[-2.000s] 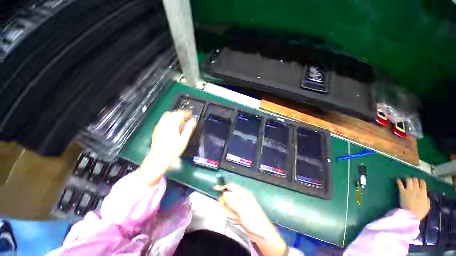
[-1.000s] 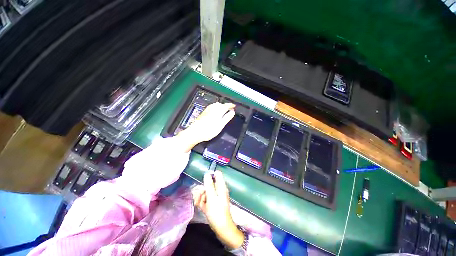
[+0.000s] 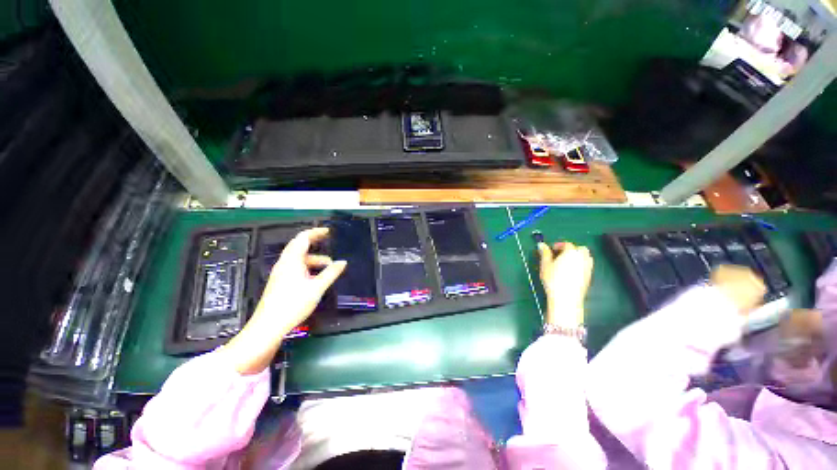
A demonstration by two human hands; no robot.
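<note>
My left hand point(image 3: 295, 283) is over the second slot of the black foam tray point(image 3: 184, 303), fingers apart beside the dark phone point(image 3: 353, 266) in the third slot. It partly hides the second phone. Two more dark phones point(image 3: 402, 262) point(image 3: 454, 255) have red and white marks along their lower ends. The leftmost phone point(image 3: 220, 286) shows its back with a pale label. A silver test cable point(image 3: 280, 374) hangs at the bench's front edge. My right hand point(image 3: 565, 275) is at a small dark connector point(image 3: 539, 238); whether it grips it is unclear.
A blue pen point(image 3: 523, 223) lies right of the tray. Behind are a rear foam tray point(image 3: 321, 142), a wooden strip point(image 3: 496, 193) and red items point(image 3: 575, 160). Clear blister trays point(image 3: 101, 285) stand left. Another person's hand point(image 3: 737, 288) is over another phone tray point(image 3: 642, 266) at right.
The view has swung right. My right hand has left the cable at the second phone's lower edge and moved right to the small connector. My left hand stays around the second slot.
</note>
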